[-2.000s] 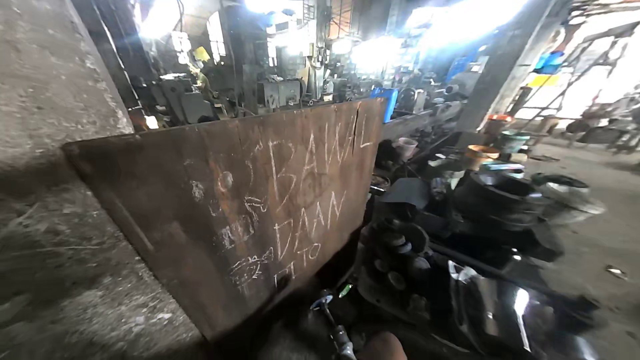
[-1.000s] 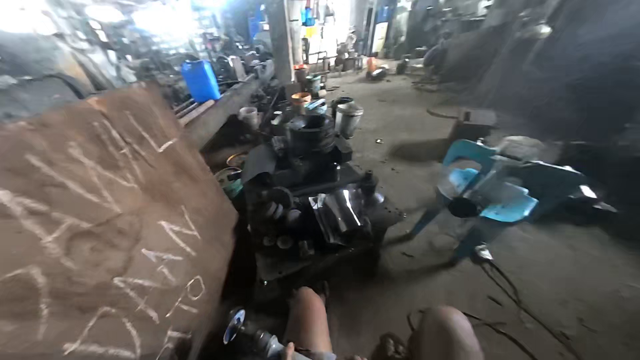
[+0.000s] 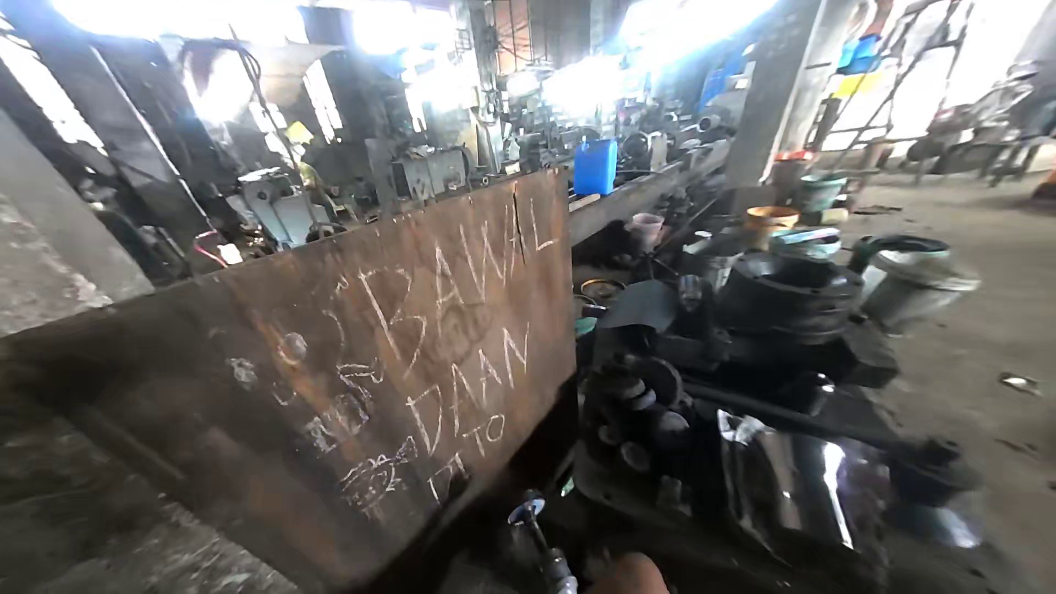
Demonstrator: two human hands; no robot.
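A rusty steel plate (image 3: 462, 330) with chalk writing stands upright, slightly tilted, across the left and middle of the view. In front of its lower right edge a handheld grinding tool (image 3: 558, 569) with a round disc (image 3: 526, 509) at its tip rises from the bottom edge. Beside the tool shows a bare knee (image 3: 631, 573). Neither my left hand nor my right hand can be seen, and whatever holds the tool is below the frame. Right of the tool lie dark, greasy metal parts and a shiny crumpled sheet (image 3: 784, 478).
A large dark metal ring (image 3: 788, 289) sits among the parts at right, near a grey bucket (image 3: 916, 285) and an orange-rimmed bucket (image 3: 771, 218). A blue jerrycan (image 3: 596, 167) stands behind the plate. A concrete pillar (image 3: 780, 99) rises farther back. Concrete floor (image 3: 990, 371) shows at far right.
The view has swung right and then back left. One second ago fingers showed on the tool at the bottom edge; now they are out of view.
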